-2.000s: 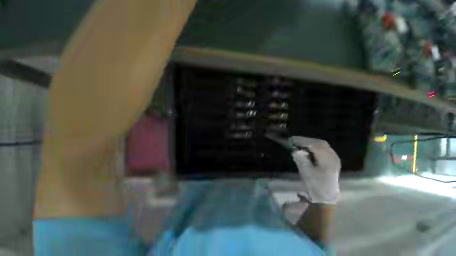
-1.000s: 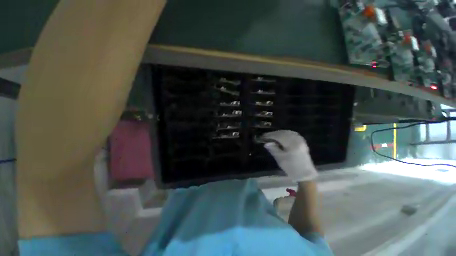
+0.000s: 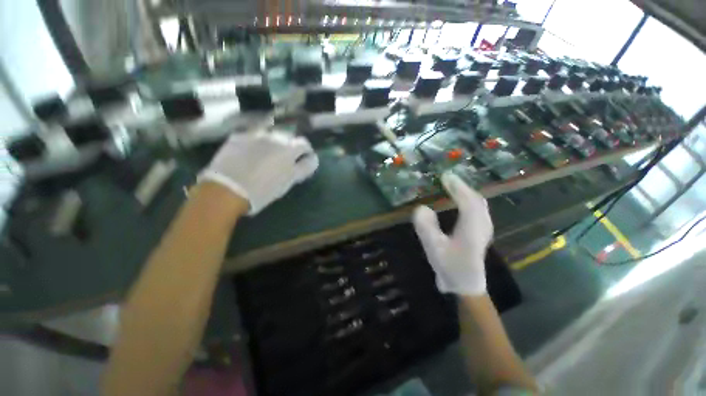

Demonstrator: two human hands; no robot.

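My left hand (image 3: 259,166), white-gloved, is over the green shelf mat at centre-left, fingers curled; whether it holds something is hidden by blur. My right hand (image 3: 458,236), white-gloved, is at the shelf's front edge with thumb and fingers apart and nothing seen between them. Just beyond it, green circuit boards (image 3: 399,182) with orange parts lie in a row along the shelf. The black slotted tray (image 3: 286,340) is below the shelf edge, tilted in view, with boards (image 3: 341,294) standing in two rows in its middle.
Black power adapters (image 3: 320,100) stand in rows on white strips behind the boards. Pale sticks (image 3: 155,182) lie on the mat at left. The shelf's pale front edge (image 3: 310,241) crosses above the tray. Black cables hang at right. A pink bin (image 3: 215,380) shows at the bottom.
The view has lifted toward the shelf. My right hand has left the tray and opened at the shelf edge. My left hand has come into view over the mat.
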